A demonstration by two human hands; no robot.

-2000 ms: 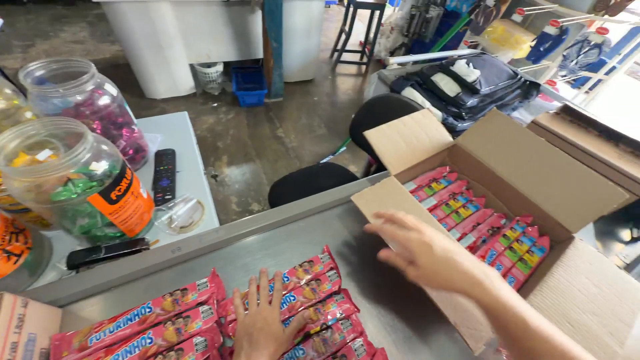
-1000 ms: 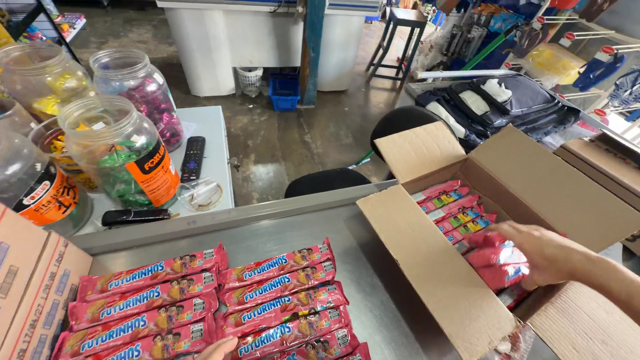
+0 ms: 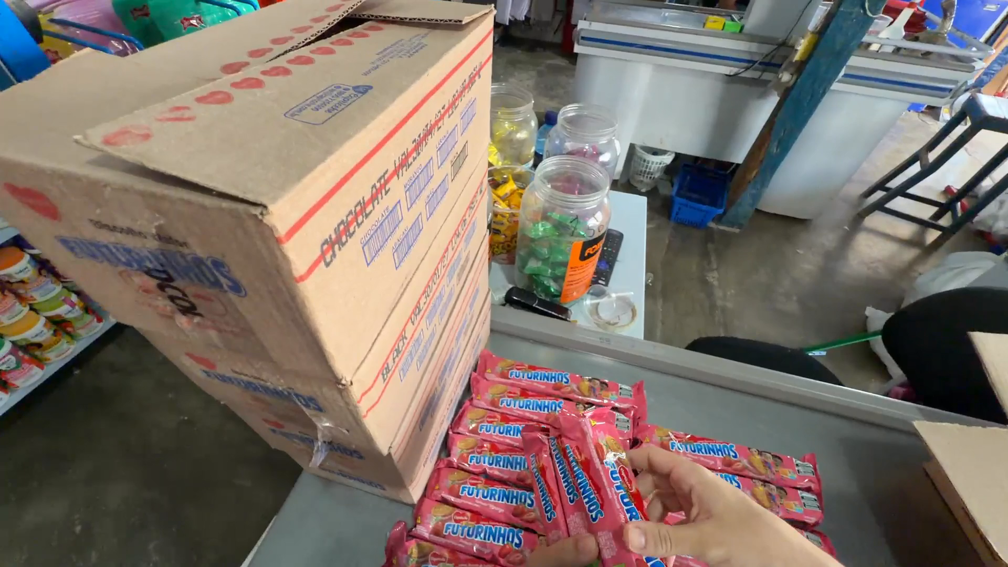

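Pink packets of Futurinhos biscuits lie in overlapping rows on the grey metal counter. My right hand holds several more packets in a bunch, tilted above the left row. At the bottom edge, the tip of my left hand touches the lower end of that bunch; most of this hand is out of view. A second row of packets lies to the right, partly behind my right hand. Only flaps of the open cardboard box show at the right edge.
Tall stacked cardboard boxes stand on the left, against the packet rows. Beyond the counter's raised edge, a small white table holds plastic jars of wrapped sweets, a remote control and a roll of tape. Black seats stand behind the counter.
My right hand has moved from the open box to the left packet row, bringing several packets with it. The view has swung left, and the stacked boxes now show largely.
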